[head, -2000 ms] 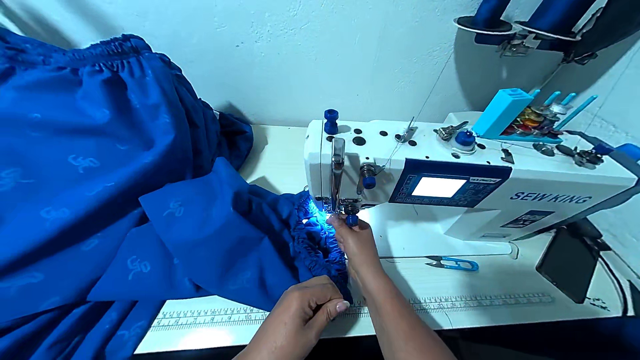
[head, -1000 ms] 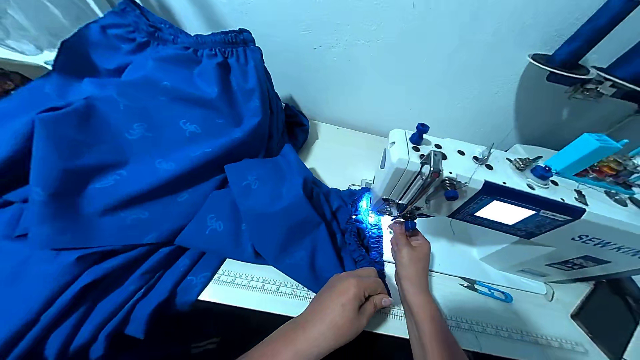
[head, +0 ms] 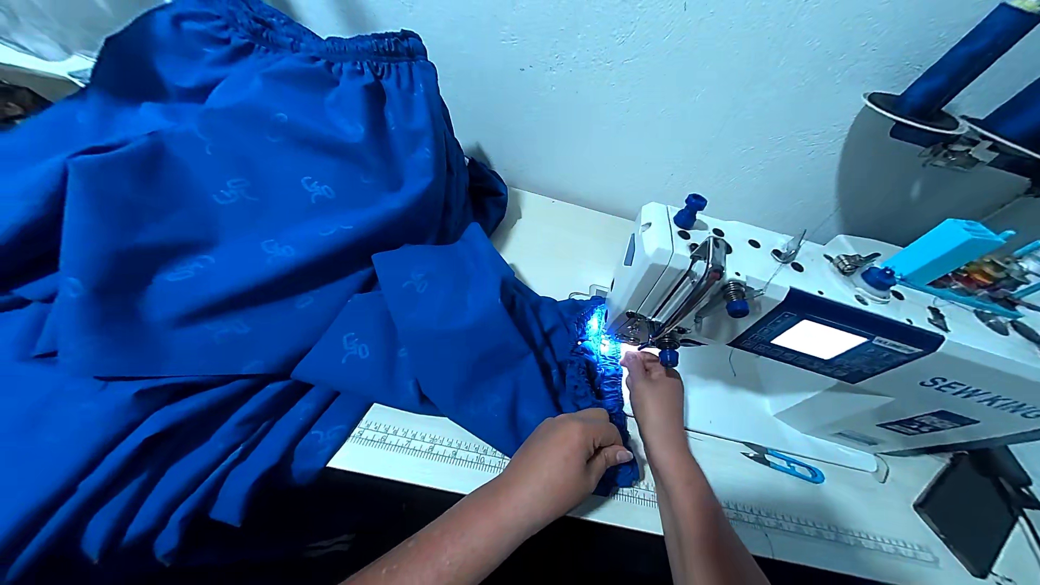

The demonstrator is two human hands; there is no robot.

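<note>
Blue printed fabric [head: 487,341] with a gathered elastic edge [head: 605,390] runs under the needle area of a white Sewking sewing machine [head: 812,325], lit by its lamp. My left hand [head: 573,451] grips the gathered edge near the table's front, thumb and fingers closed on it. Just right of the needle area, my right hand [head: 654,386] has its fingertips pinched together beside the gathered edge; whether they hold cloth or thread is hidden. The bulk of the blue garment [head: 244,203], with a gathered waistband [head: 366,49], is heaped on the left.
Blue-handled thread snips [head: 784,463] lie on the table right of my right hand. A ruler scale [head: 821,524] runs along the front edge. Blue thread cones [head: 967,61] stand at the upper right. A dark flat object [head: 967,512] rests at the right.
The view has shifted, so the machine sits farther right in it. Both hands remain at the gathered edge beside the needle area.
</note>
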